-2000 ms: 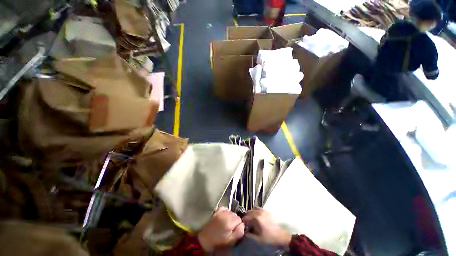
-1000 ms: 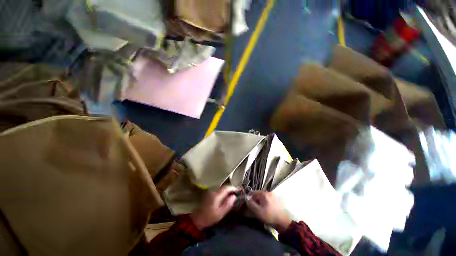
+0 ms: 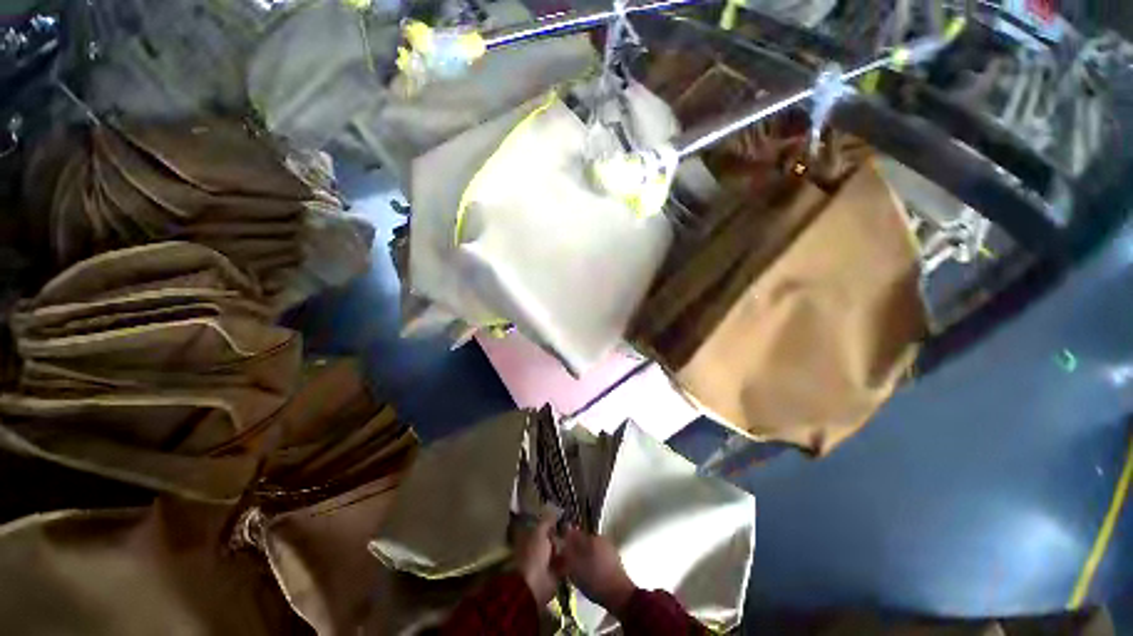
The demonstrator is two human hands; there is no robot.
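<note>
A gathered bundle of cream pieces is held low in the middle of the view. Its folds fan out to the left and right, with dark narrow folds between them and a thin yellow edge at the lower left. My left hand and my right hand are side by side at the bundle's pinched middle, both closed on it. The fingertips are small and partly hidden, and what lies between them cannot be made out. Dark red sleeves show at both wrists.
Cream pieces with yellow edging and brown pieces hang from metal rack bars ahead. Heaps of brown pieces fill the left side. A pink sheet lies beyond the bundle. Blue-grey floor with a yellow line is at right.
The view has turned away from the cartons and the other person to the rack with hanging pieces. Both hands still hold the bundle, which shows lower and narrower.
</note>
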